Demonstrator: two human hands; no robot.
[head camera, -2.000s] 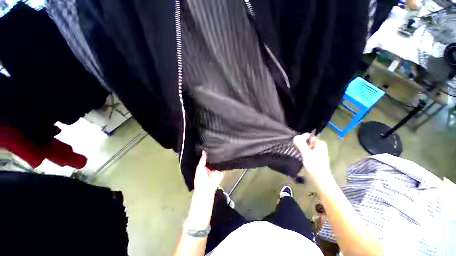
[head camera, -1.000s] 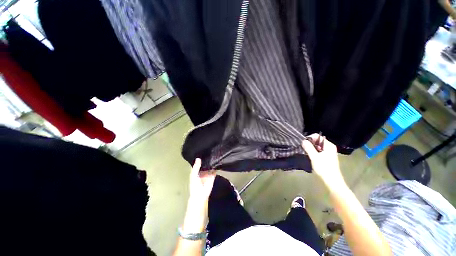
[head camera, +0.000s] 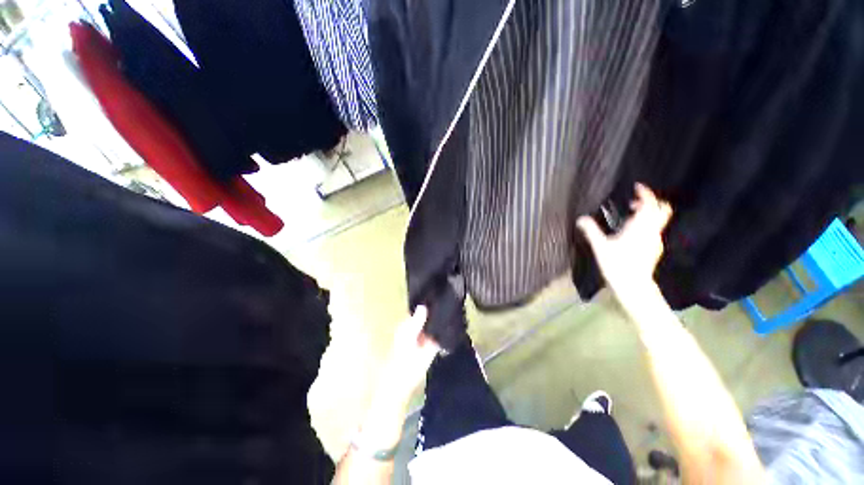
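A black zip-front jacket (head camera: 438, 218) hangs open before me, showing its dark lining (head camera: 540, 170) with pale pinstripes. A pale line runs down its left front edge. My left hand (head camera: 417, 343) pinches the bottom corner of that left front at the hem. My right hand (head camera: 621, 242) is raised at the right front edge, thumb and fingers apart; a small glinting metal thing shows between them, and whether it is held or part of the jacket is unclear.
Black garments hang at the near left and far left, beside a red garment (head camera: 180, 133) and a blue-white striped one (head camera: 338, 62). A blue stool (head camera: 815, 275), black round base (head camera: 826, 352) and striped pile (head camera: 805, 440) are at the right.
The view has turned left, so things appear farther right. My right hand has let go of the lining and hem, which now hang down. My left hand still holds the front corner, now hanging narrower.
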